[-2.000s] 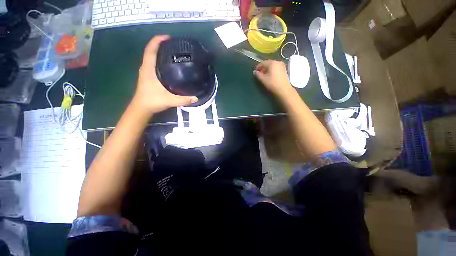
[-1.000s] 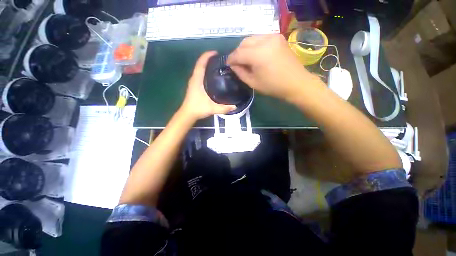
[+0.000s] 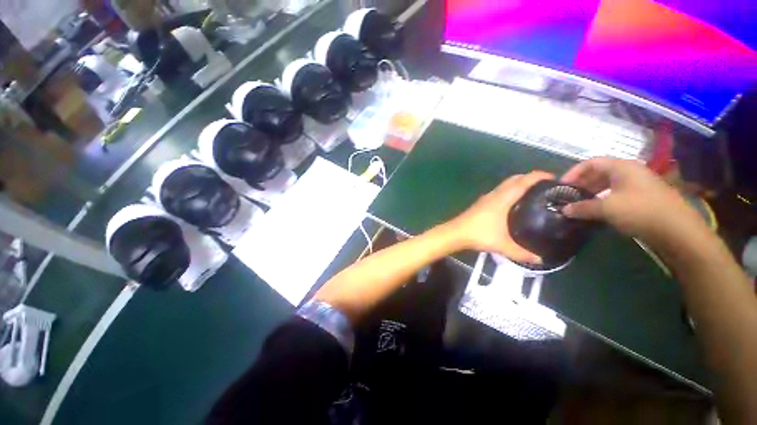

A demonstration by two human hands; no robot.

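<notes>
A security camera with a black ball head (image 3: pixel 544 226) and white bracket (image 3: pixel 510 303) is held over the front edge of the dark green mat (image 3: pixel 473 166). My left hand (image 3: pixel 495 217) grips the ball from its left side, thumb underneath. My right hand (image 3: pixel 618 197) has its fingertips at the grille on top of the ball. Whether something small is between those fingertips is hidden. The bracket hangs towards me, past the mat's edge.
A row of cameras (image 3: pixel 242 152) stands at left beside a large paper sheet (image 3: pixel 300 224). A white keyboard (image 3: pixel 539 120) lies behind the mat, below a bright monitor (image 3: pixel 598 41). A clear parts box (image 3: pixel 383 116) and a thin cable sit near the mat's left corner.
The view has swung left, bringing in the monitor and the whole camera row. My right hand moved from the mat to the top of the ball and stays there. My left hand keeps its grip.
</notes>
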